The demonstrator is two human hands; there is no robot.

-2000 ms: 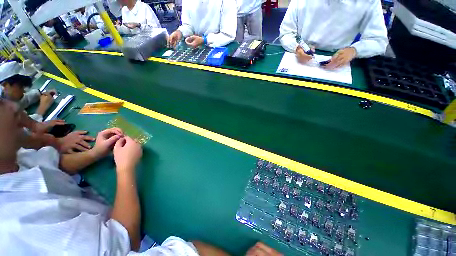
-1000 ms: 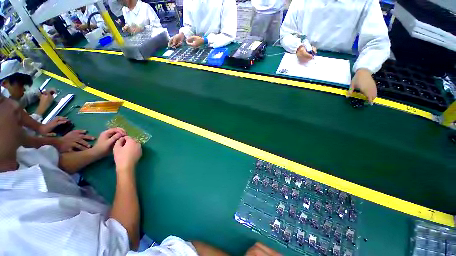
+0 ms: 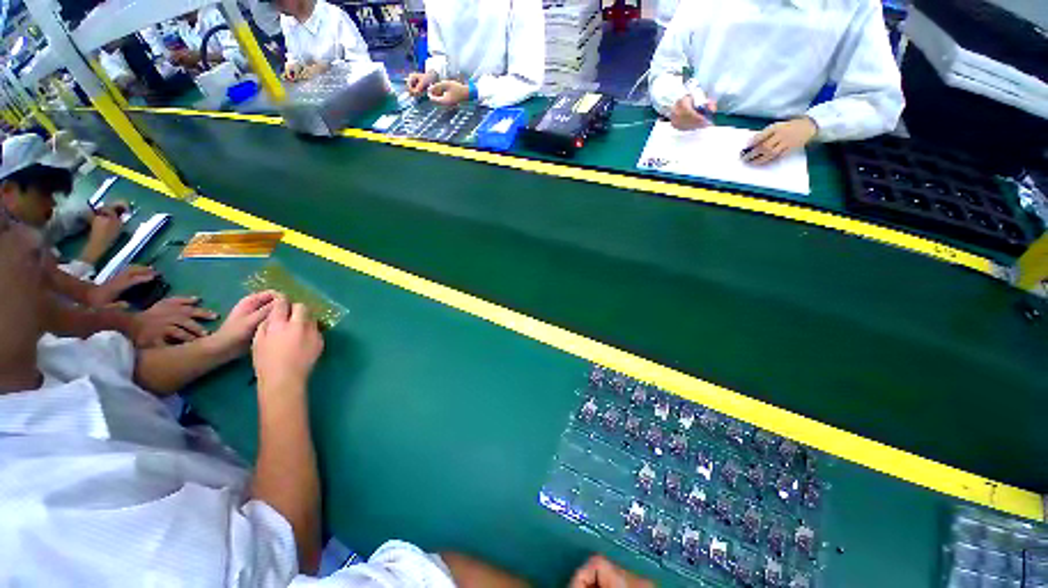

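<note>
A clear blister tray [image 3: 598,482] lies on the green bench in front of me. Rows of small dark and silvery modules [image 3: 695,496] fill much of it; the pockets at its left side look empty. My left hand [image 3: 607,574] is at the bottom edge, left of the tray's lower part and apart from it. It is mostly cut off, so its fingers and anything in them are hidden. My right hand is not in view.
Yellow rail [image 3: 517,322] borders the green belt [image 3: 552,247]. Stacked trays [image 3: 998,549] lie at right. A neighbour's hands [image 3: 282,333] hold a yellow-green sheet [image 3: 301,301] at left. Across the belt, a person's hands are over white paper [image 3: 736,161], beside a black tray [image 3: 937,190].
The opposite person's hand reached to the dark part at the belt's far edge, then returned to the paper with a dark piece. My left hand has shifted slightly; the tray looks unchanged.
</note>
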